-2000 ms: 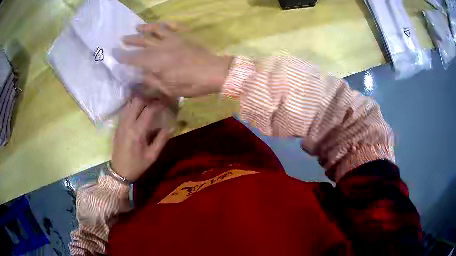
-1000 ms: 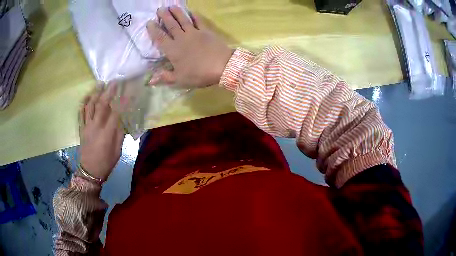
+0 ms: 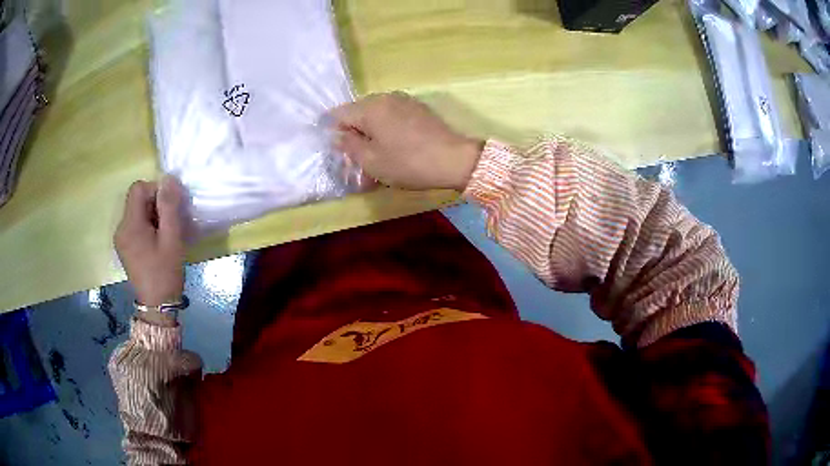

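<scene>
A clear plastic bag with a pale folded pouch inside (image 3: pixel 264 118) lies near the table's front edge, a black printed mark on its face. The plastic is pulled taut and creased at the near end. My left hand (image 3: pixel 153 227) pinches its near left corner. My right hand (image 3: pixel 396 141) grips its near right side with curled fingers. The bag's far end is cut off by the picture's top edge.
Unpacked folded pouches (image 3: pixel 16 105) are stacked at the far left. A black block (image 3: pixel 602 13) stands at the top. Packed pouches (image 3: pixel 744 100) lie at the right table edge. A blue stool (image 3: pixel 23 364) is on the floor at lower left.
My left hand has risen slightly to the bag's corner and closed on it. My right hand has moved from flat on the bag to its right side. The loose near plastic is now taut.
</scene>
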